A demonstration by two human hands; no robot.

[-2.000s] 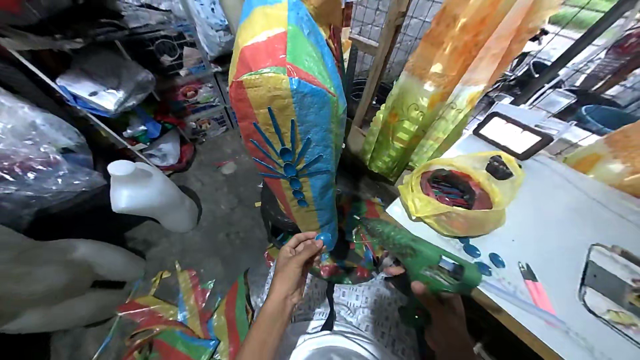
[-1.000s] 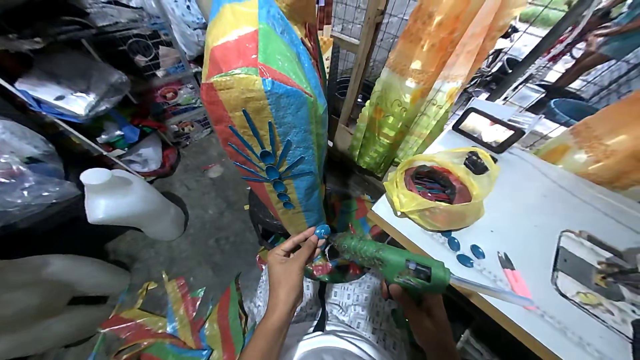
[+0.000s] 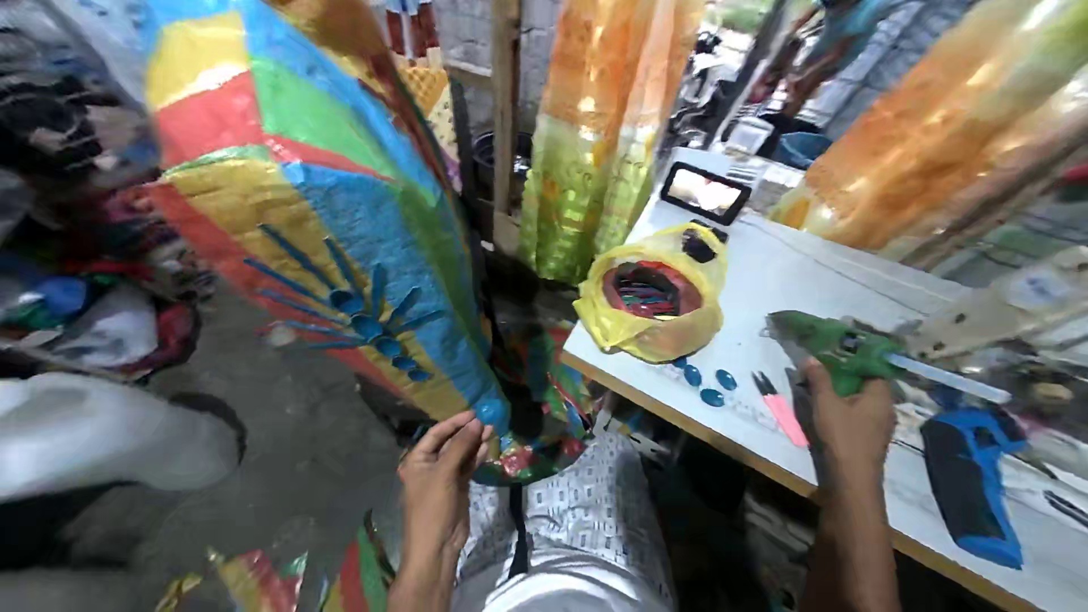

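Note:
My left hand (image 3: 446, 476) pinches a small blue disc (image 3: 489, 413) near the narrow lower end of a large multicoloured papered form (image 3: 365, 212). Blue strips and ovals (image 3: 365, 327) make a fan-like pattern on its side. My right hand (image 3: 850, 416) grips a green hot glue gun (image 3: 837, 348) over the white table, a glue stick (image 3: 952, 380) jutting from its back. Several blue ovals (image 3: 712, 397) lie on the table beside a pink-handled tool (image 3: 782, 408). Whether the disc touches the form's surface is hard to tell.
A yellow plastic bag (image 3: 654, 293) around a bowl of strips and a black-framed device (image 3: 705, 192) stand on the table (image 3: 799, 263). A blue and black pistol-grip tool (image 3: 973, 484) lies at right. A white plastic container (image 3: 110, 433) is at left; a person (image 3: 829, 51) is behind.
My right hand has carried the glue gun away from the form, rightward over the table. My left hand stays at the form's lower end. The view has swung right.

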